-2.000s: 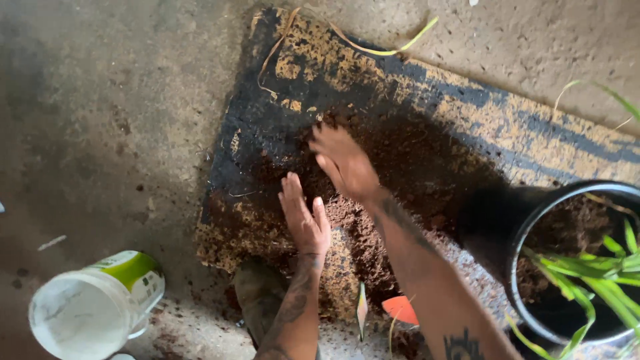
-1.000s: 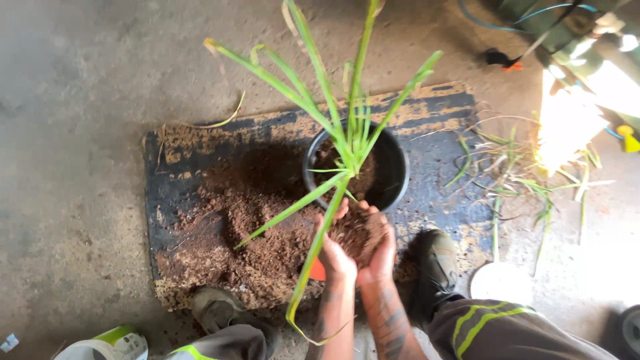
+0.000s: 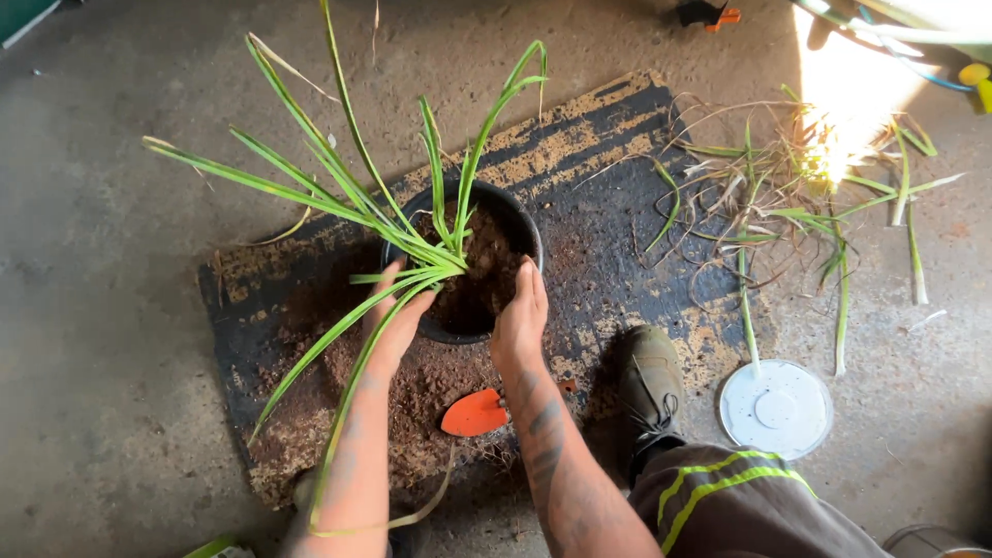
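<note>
A round black plant pot (image 3: pixel 529 225) with dark soil (image 3: pixel 484 267) inside stands on a worn black and tan mat. A long-leaved green plant (image 3: pixel 422 252) rises from it, its leaves spreading mostly to the left. My left hand (image 3: pixel 399 318) is at the pot's near left rim, partly under the leaves; whether it grips anything is hidden. At the near right rim, my right hand (image 3: pixel 521 314) is cupped with its fingers together, tips over the rim; its palm side is hidden. An orange hand trowel (image 3: pixel 474 413) lies on spilled soil below the pot, partly behind my right forearm.
Loose soil (image 3: pixel 418 380) covers the near part of the mat (image 3: pixel 604 194). Cut leaves and dry strands (image 3: pixel 775 209) lie to the right. A round white lid (image 3: pixel 776 409) rests on the concrete beside my boot (image 3: pixel 651 380). A bucket edge shows at bottom right.
My hands swept the loose soil, then came together at the near side of the pot holding soil. Now they are apart at its left and right rim. The view has shifted.
</note>
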